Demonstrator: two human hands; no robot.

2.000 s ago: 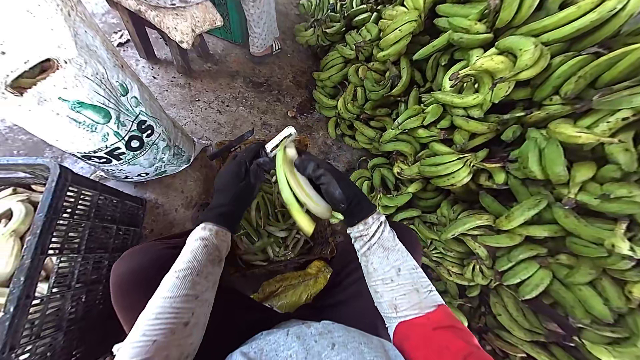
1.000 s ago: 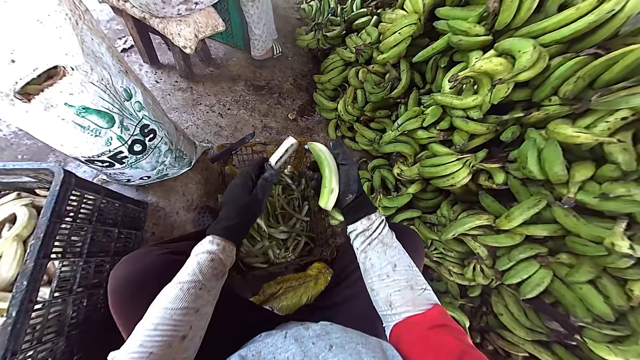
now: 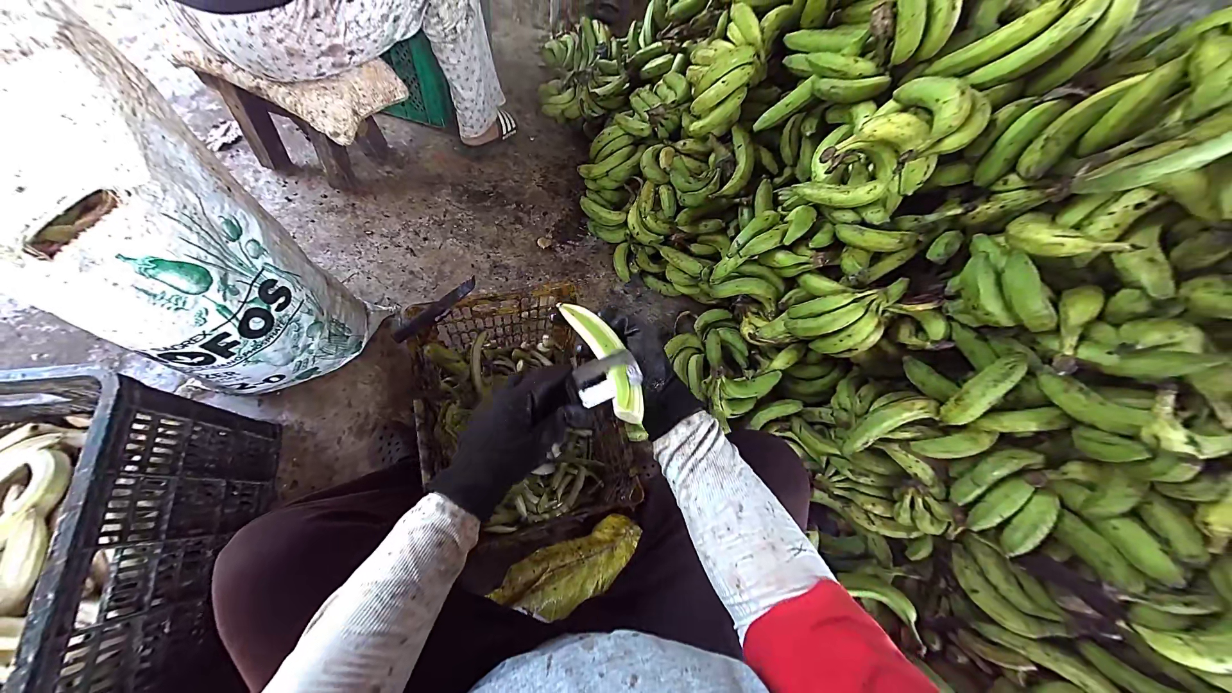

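Black gloves cover both hands. My left hand [image 3: 525, 419] is closed around a small white-handled peeling tool [image 3: 599, 383], whose blade lies across a partly peeled green plantain [image 3: 602, 337]. My right hand [image 3: 654, 371] grips that plantain from its right side, over a crate of peels. Pale strips show where skin is gone, with green skin left beside them. Below both hands, plantain peels [image 3: 549, 491] fill the crate [image 3: 500, 308] between my legs. A yellowed leaf or peel [image 3: 573, 568] lies at its near edge.
A black plastic crate [image 3: 183, 462] with peeled plantains [image 3: 34, 500] stands at left, beside a printed white sack [image 3: 250, 298]. A dark blade [image 3: 435, 310] rests at the peel crate's far left corner. Green plantains [image 3: 866, 327] are heaped at right. Another person sits on a wooden stool [image 3: 318, 106] ahead.
My left hand has moved right, bringing the tool from beside the plantain onto it. The plantain has tilted, its upper end now leaning left.
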